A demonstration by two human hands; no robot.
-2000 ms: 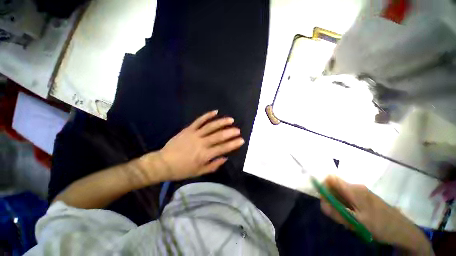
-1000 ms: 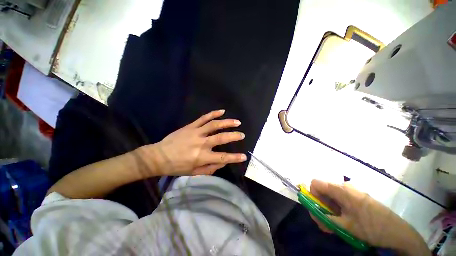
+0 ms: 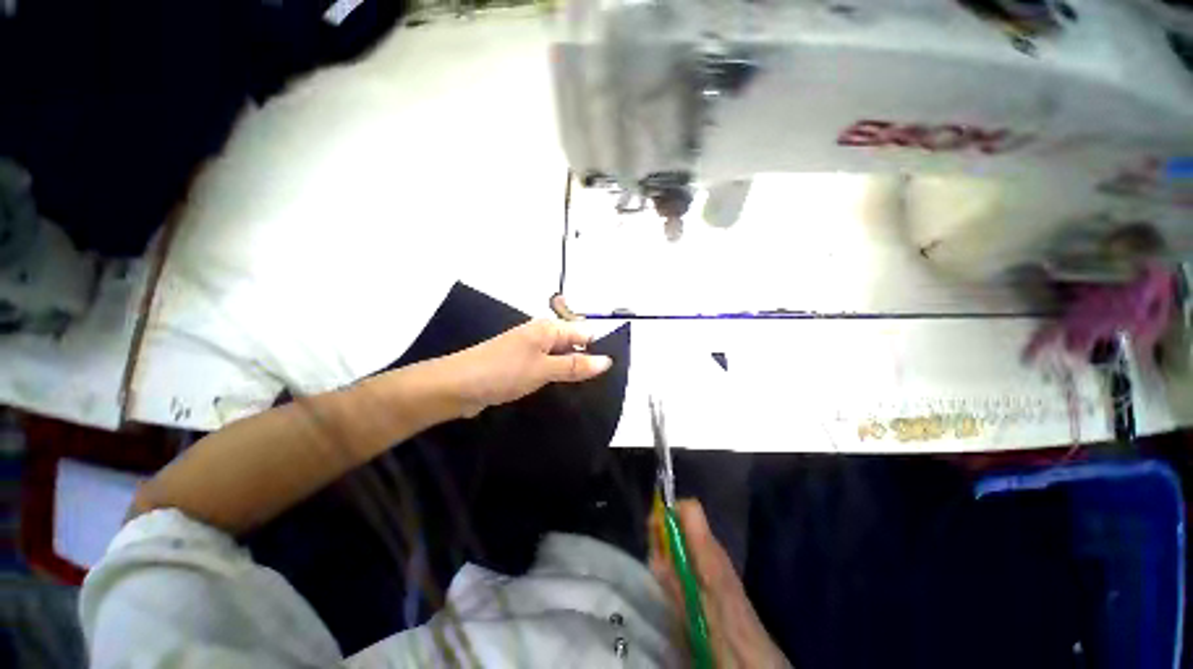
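Note:
A dark cloth panel (image 3: pixel 563 425) lies over the front edge of the white table and down onto my lap, with one pointed corner up on the table. My left hand (image 3: pixel 530 369) is at that corner, thumb and a finger on the cloth edge, gripping it; the other fingers are hidden. My right hand (image 3: pixel 717 588) is low, just in front of the table edge, and holds scissors (image 3: pixel 666 471) with green and yellow handles. The blades point up over the table, just right of the cloth and not touching it.
The white sewing machine (image 3: pixel 811 118) stands behind, its needle area beyond my left hand. A small dark scrap (image 3: pixel 720 361) lies on the table (image 3: pixel 811 392). A pink tuft (image 3: pixel 1112 314) is at right, above a blue crate (image 3: pixel 1164 523). Dark cloth lies back left.
The view has swung right. The cloth has come down towards my lap. My left hand has gone from flat on the cloth to its corner. The scissors now point upward.

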